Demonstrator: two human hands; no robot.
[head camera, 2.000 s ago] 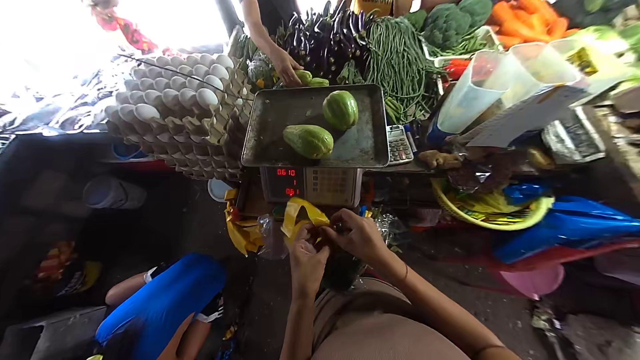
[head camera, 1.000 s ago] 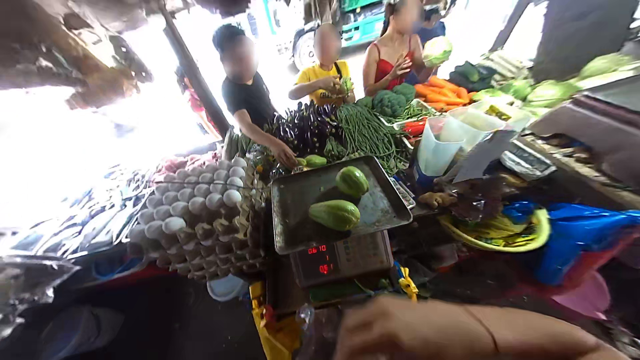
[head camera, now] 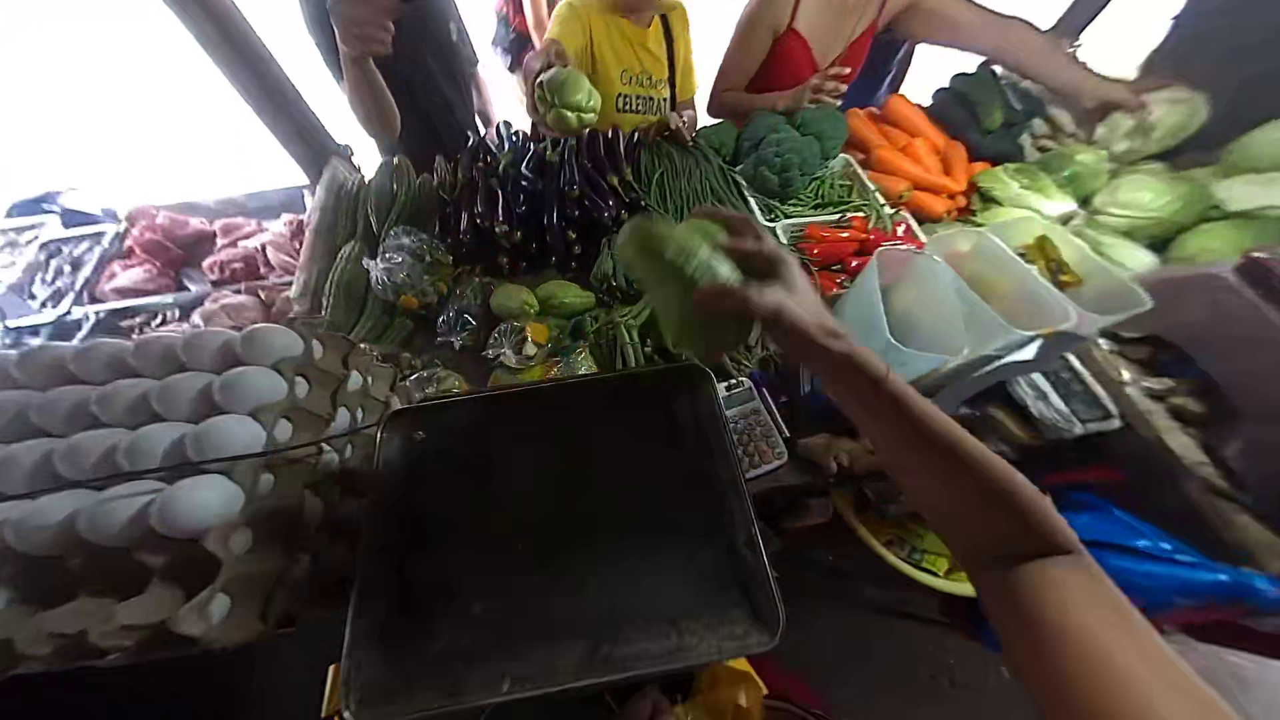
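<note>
My right hand [head camera: 760, 275], on an arm reaching in from the lower right, grips green chayotes [head camera: 680, 270], blurred by motion, above the far right corner of the dark metal scale tray [head camera: 560, 530]. Nothing lies in the tray. My left hand is out of view. Two more chayotes [head camera: 540, 299] lie beyond the tray among small plastic-wrapped bundles. Across the stall, a person in a yellow shirt holds out a chayote [head camera: 567, 100].
Stacked egg trays [head camera: 200, 505] stand at the left. A calculator [head camera: 752, 430] lies right of the tray. Eggplants [head camera: 540, 200], long beans, broccoli, carrots [head camera: 910, 155], red peppers and cabbages line the back. Plastic containers [head camera: 920, 310] stand at the right. Several people stand behind the produce.
Two chayotes lay in the scale tray in both earlier frames; the tray is bare now. My right hand has gone out beyond the tray, holding chayotes. My left hand has left view since two seconds ago.
</note>
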